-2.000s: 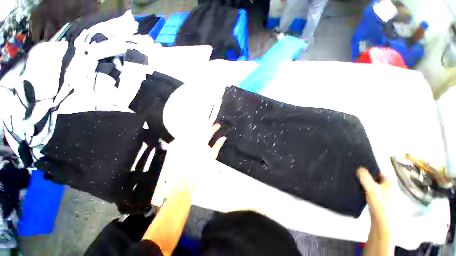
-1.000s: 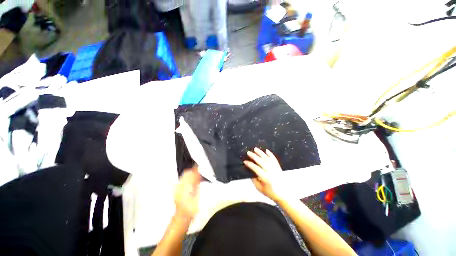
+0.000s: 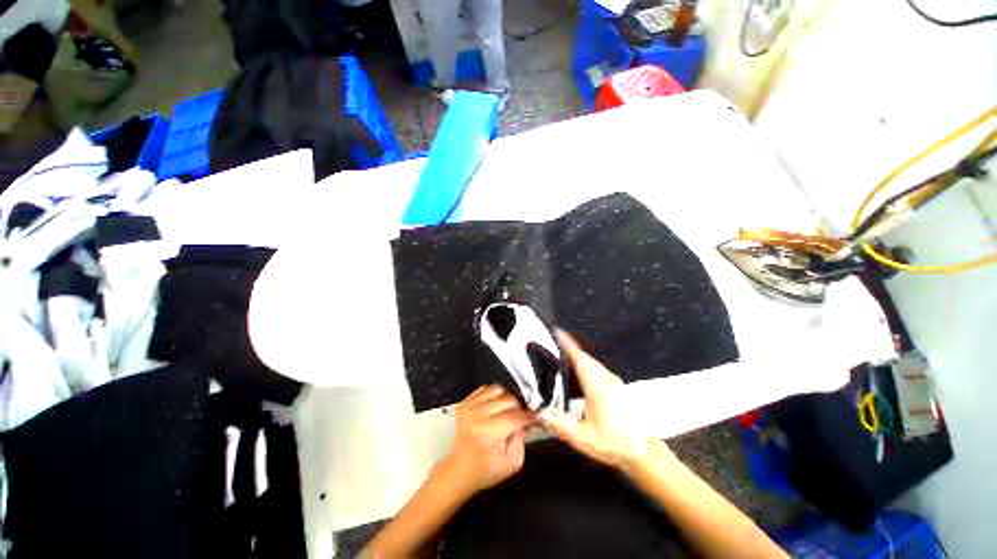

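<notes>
The black garment with white flecks (image 3: pixel 645 289) lies on the white padded board (image 3: pixel 317 317), its body spread left and right. Its waist opening is drawn up towards me and shows a white inner waistband (image 3: pixel 512 347) around a dark inside. My left hand (image 3: pixel 489 439) grips the near edge of the opening with bent fingers. My right hand (image 3: pixel 596 409) holds the right side of the same edge, with the thumb and fingers around it. The fingertips of both hands nearly meet there.
A silver iron (image 3: pixel 776 271) with yellow hose rests at the right. A light blue strip (image 3: pixel 450 158) lies at the table's back edge. Black garments (image 3: pixel 109 459) and a white-and-black heap (image 3: pixel 66 218) are at left. Blue crates (image 3: pixel 197 133) and a person's legs (image 3: pixel 465 44) are behind.
The waist opening has been lifted and turned towards me. My left hand has moved right onto its edge, and my right hand has come off the flat cloth to hold it.
</notes>
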